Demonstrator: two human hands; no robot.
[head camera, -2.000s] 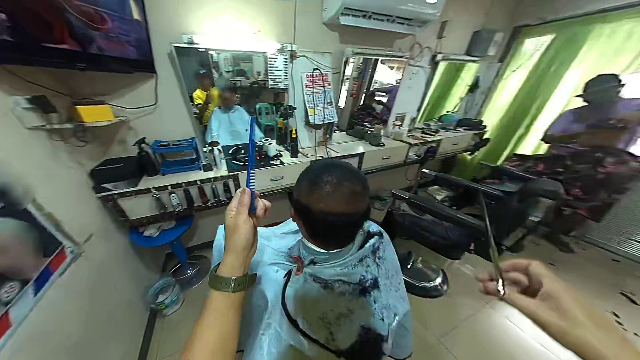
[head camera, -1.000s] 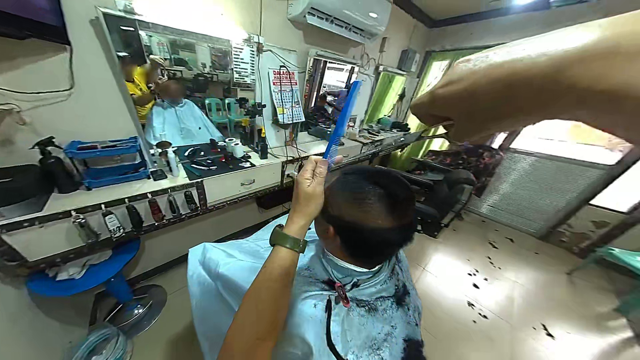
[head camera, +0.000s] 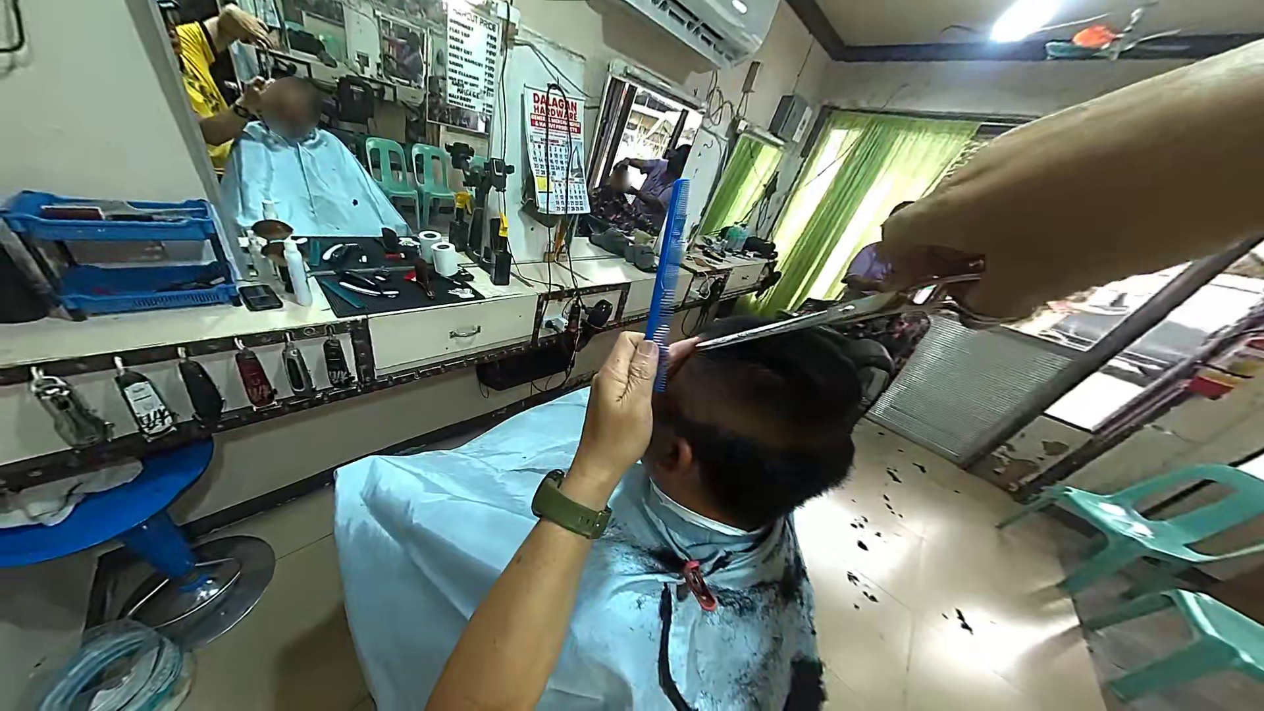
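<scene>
My left hand (head camera: 624, 395), with a green-strapped watch at the wrist, holds a blue comb (head camera: 670, 267) upright by its lower end. It is at the front of a seated person's dark-haired head (head camera: 755, 425). My right hand (head camera: 938, 257) reaches in from the upper right and grips haircutting scissors (head camera: 820, 318). Their long blades lie over the top of the hair and point left, tips close to my left fingers. A light blue barber cape (head camera: 464, 553), scattered with cut hair, covers the person and is fastened behind the neck with a red clip (head camera: 699, 585).
A counter (head camera: 395, 341) under mirrors carries blue trays (head camera: 128, 242), bottles and tools. Several hair clippers (head camera: 148, 400) hang along its edge. A blue stool (head camera: 158, 513) stands at left, green plastic chairs (head camera: 1165, 523) at right. Cut hair lies on the floor. Another person (head camera: 869, 265) is partly visible behind my right hand.
My right hand and the scissors have come from low at the right to over the head. My left hand with the comb is now close to the front hair. The view has swung round.
</scene>
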